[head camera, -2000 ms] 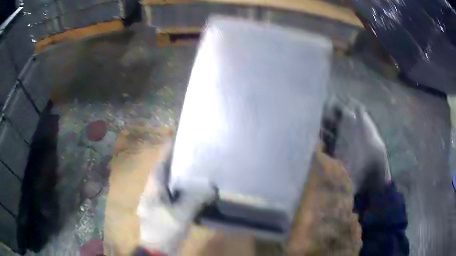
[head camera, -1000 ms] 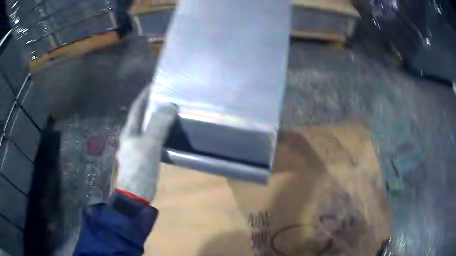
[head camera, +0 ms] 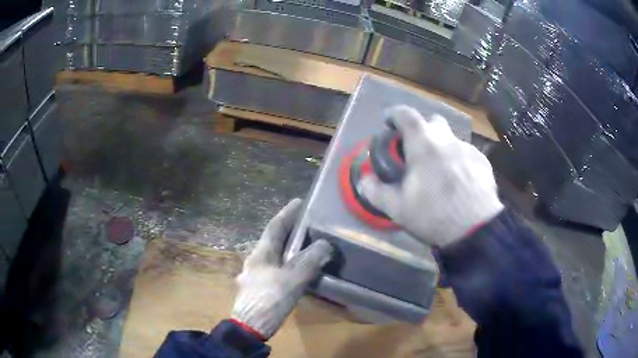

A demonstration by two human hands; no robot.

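A silver-grey sheet-metal housing (head camera: 378, 262) is tilted in front of me above the cardboard sheet (head camera: 182, 301), its near end towards me. My left hand (head camera: 283, 273), in an off-white glove with a red cuff edge, grips its near left corner, thumb at the end face. My right hand (head camera: 444, 178), gloved too, holds a dark grey sander (head camera: 385, 161) with a red-orange rim from above. The sander's disc is against the broad upper face. The housing's underside is hidden.
Stacked grey housings (head camera: 21, 105) stand at the left. Behind is a low pallet stack with a board on top (head camera: 280, 63). Film-wrapped stacks (head camera: 539, 126) stand at the right. A reddish disc (head camera: 119, 229) lies on the floor left of the cardboard.
The housing has come lower and is turned, its far end leaning right. My right hand, out of view one second ago, is back with the sander on the housing. My left hand has moved right and lower.
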